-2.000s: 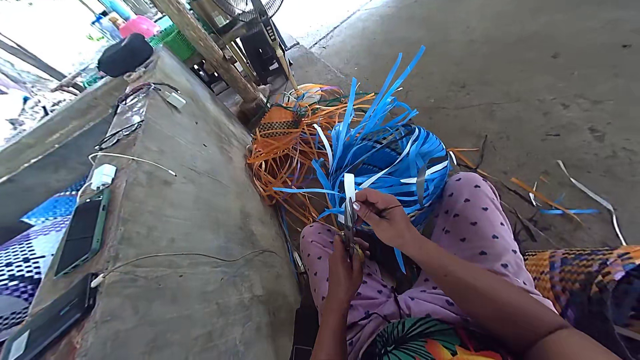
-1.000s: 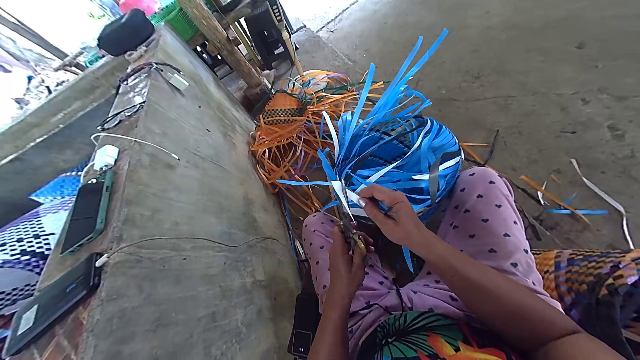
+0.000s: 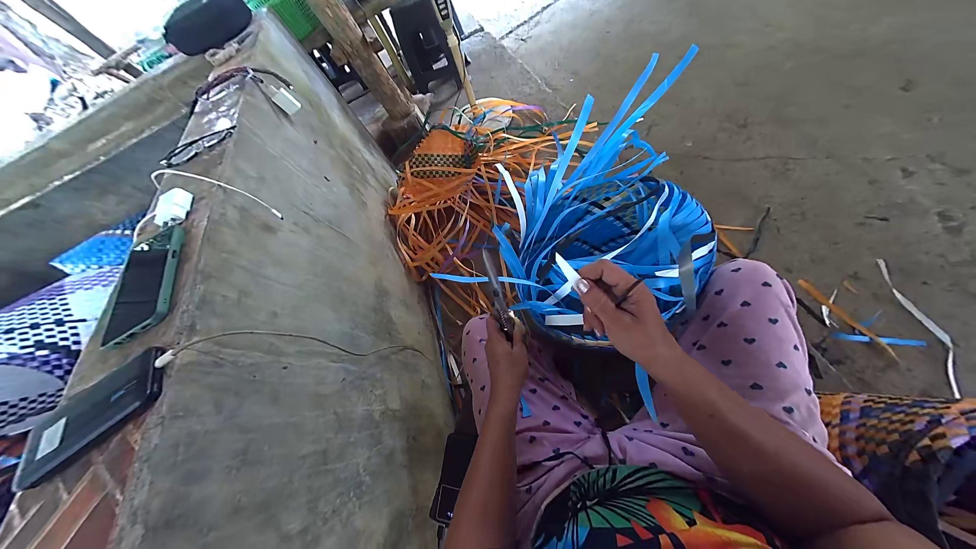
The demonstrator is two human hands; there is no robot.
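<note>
Between my knees sits a round woven basket [image 3: 690, 221] of blue plastic strips, its long loose ends fanning upward. My left hand [image 3: 506, 354] grips a pair of metal scissors [image 3: 496, 286], blades pointing up, just left of the basket. Over the basket's near rim, my right hand [image 3: 625, 309] pinches a white strip [image 3: 566, 267] between thumb and finger, its cut-looking end sticking up. A dark thin strip also shows by the right fingers. The scissors and the white strip are apart.
A tangle of orange strips [image 3: 427, 221] with a partly woven orange piece lies beyond the basket. On the left, a concrete ledge [image 3: 305, 427] bears phones [image 3: 141, 286], cables and a white charger [image 3: 174, 206]. Strip scraps [image 3: 923, 316] and an orange-and-dark woven item [image 3: 884, 431] lie at right.
The scissors, earlier up against the white strip at my right fingers, now stand to the left of it. My two hands have moved farther apart.
</note>
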